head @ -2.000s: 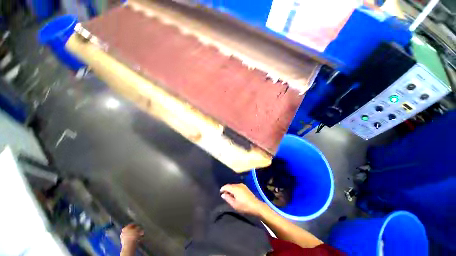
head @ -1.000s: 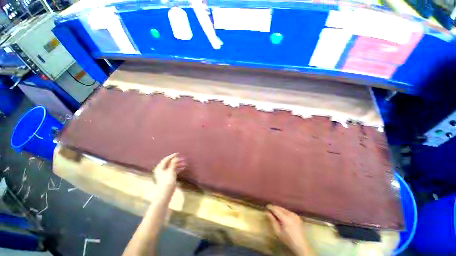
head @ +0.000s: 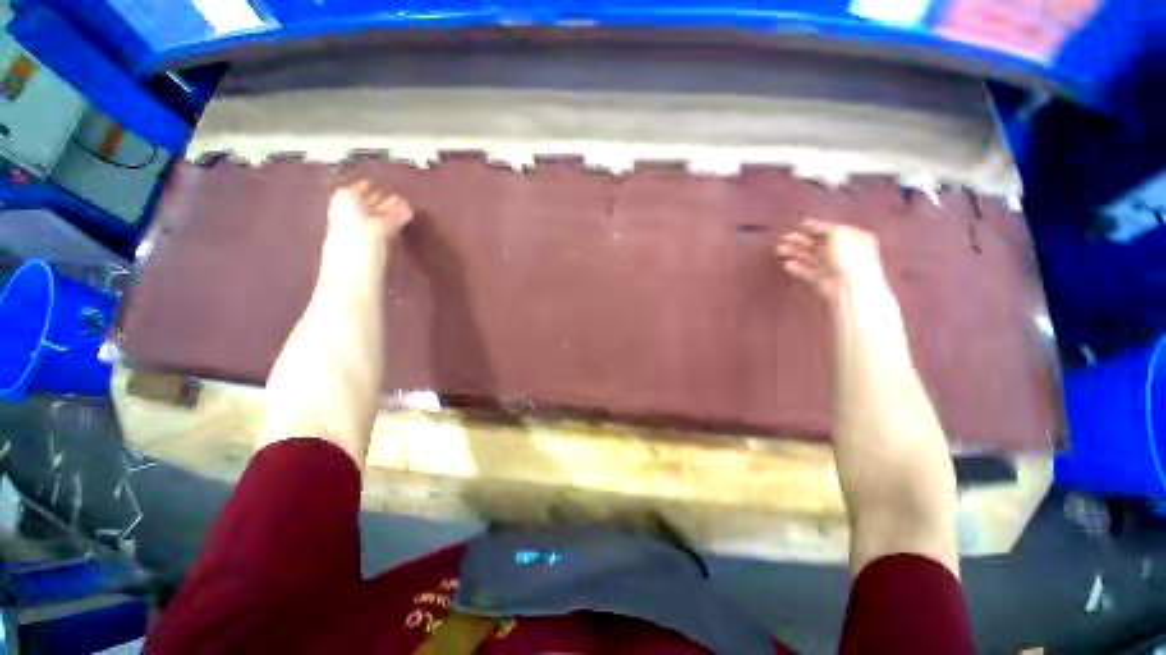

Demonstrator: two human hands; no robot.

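The beige sheet material (head: 575, 126) lies across the back of the red-brown cutting pad (head: 614, 307), its front edge notched. My left hand (head: 370, 209) is stretched out over the pad at the left, just in front of the notched edge, with nothing seen in it and fingers partly bent. My right hand (head: 829, 251) is over the pad at the right, a little in front of the edge, fingers curled; nothing shows in it. Neither hand is seen touching the sheet.
The blue press beam (head: 537, 23) crosses the top. The wooden front rail (head: 601, 473) runs along the near edge, close to my apron (head: 575, 576). Blue bins stand at the left (head: 28, 326) and right (head: 1125, 416). Offcuts lie on the floor.
My view has turned from the press's side to its front. Both hands have moved from the front rail area forward over the pad, towards the notched edge.
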